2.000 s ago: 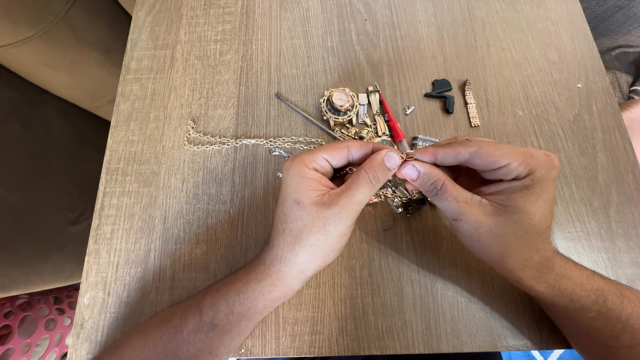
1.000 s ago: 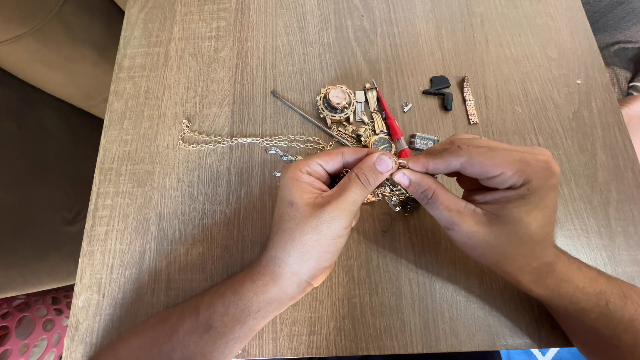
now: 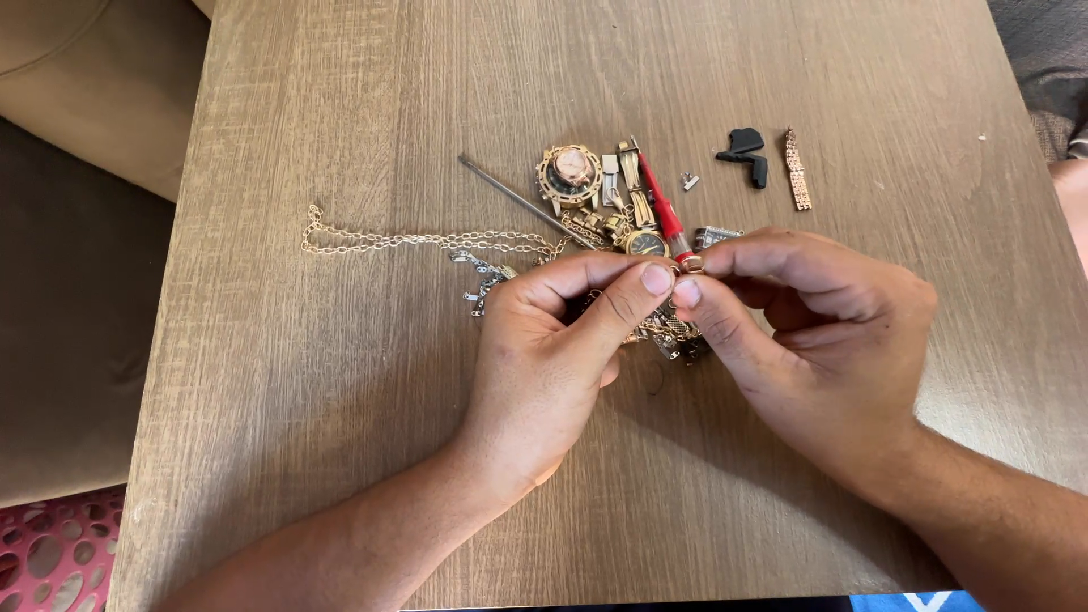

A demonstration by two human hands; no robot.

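Observation:
My left hand [image 3: 561,340] pinches a small gold-coloured chain link [image 3: 675,270] between thumb and index finger. Close against it, my right hand [image 3: 807,340] has its thumb and index finger around the same small piece; the fingertips hide much of it. Just beyond lies a red screwdriver [image 3: 667,212] with a clear section. Under and behind the hands is a pile of watch parts and chains, with a gold-coloured watch face [image 3: 648,245], a round watch case [image 3: 569,176] and metal clasps [image 3: 636,183]. A gold-coloured chain [image 3: 382,245] stretches left from the pile.
On the wood-grain table [image 3: 340,382] a thin metal rod [image 3: 518,195] slants beside the watch case. Farther right lie black plastic pieces [image 3: 748,157] and a rose-gold watch-band piece [image 3: 797,170]. A brown sofa [image 3: 76,255] borders the left edge; part of another person [image 3: 1071,200] shows at right.

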